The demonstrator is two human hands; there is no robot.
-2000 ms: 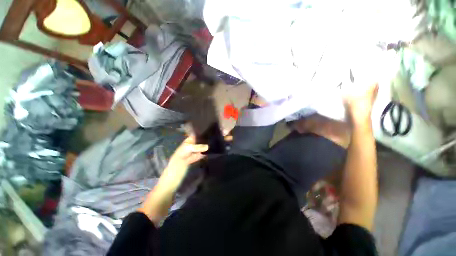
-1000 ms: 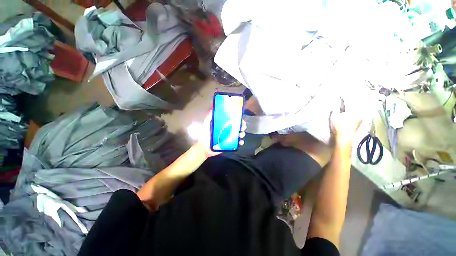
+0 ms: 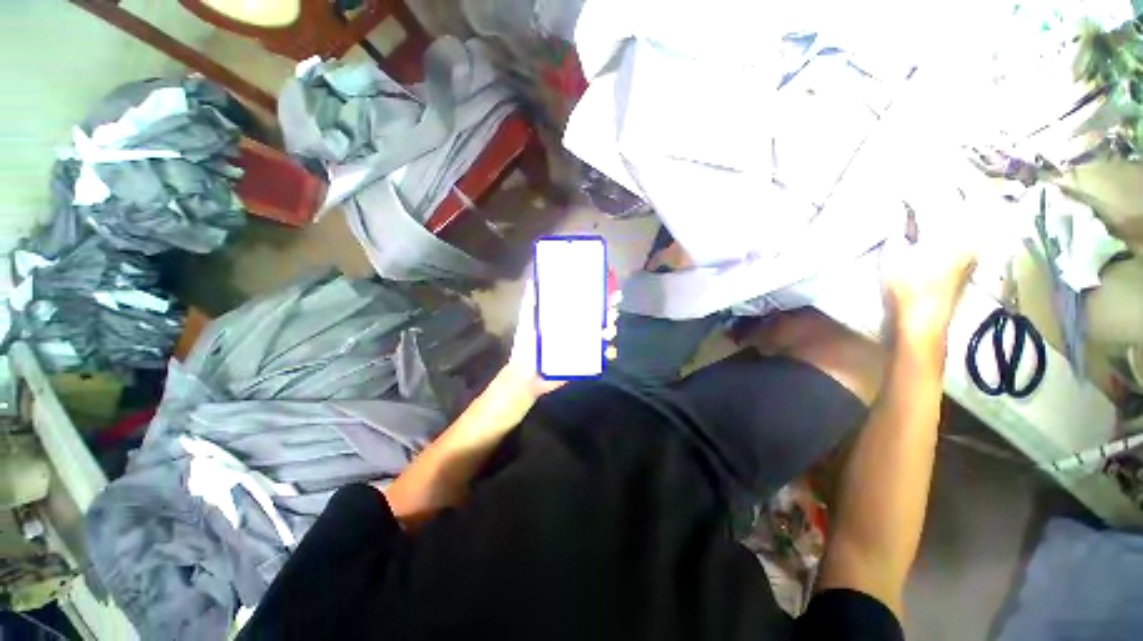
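My left hand [image 3: 529, 348] holds an upright mobile phone [image 3: 570, 308] above my lap, its screen glowing white and fingertips showing at its right edge. My right hand [image 3: 930, 257] rests at the front of the brightly lit table, on or beside pale garment panels [image 3: 727, 138]; glare washes out its fingers, so I cannot tell whether it grips cloth. A long pale fabric strip [image 3: 683, 294] hangs along the table's front edge. Black-handled scissors [image 3: 1005, 353] lie right of my right hand. The sewing machine cannot be made out in the glare.
Grey bundles [image 3: 301, 357] are heaped at left, with more grey cloth [image 3: 407, 169] on a red-brown chair [image 3: 495, 169]. A blue-grey cloth pile [image 3: 1084, 589] lies at the lower right. A plastic bag of scraps [image 3: 787, 551] is under the table. Threads and scraps clutter the table's right side.
The phone came up from a blurred, dark tilt to upright facing me; its screen went from blue to white. The view shifted. My right hand stayed at the table edge.
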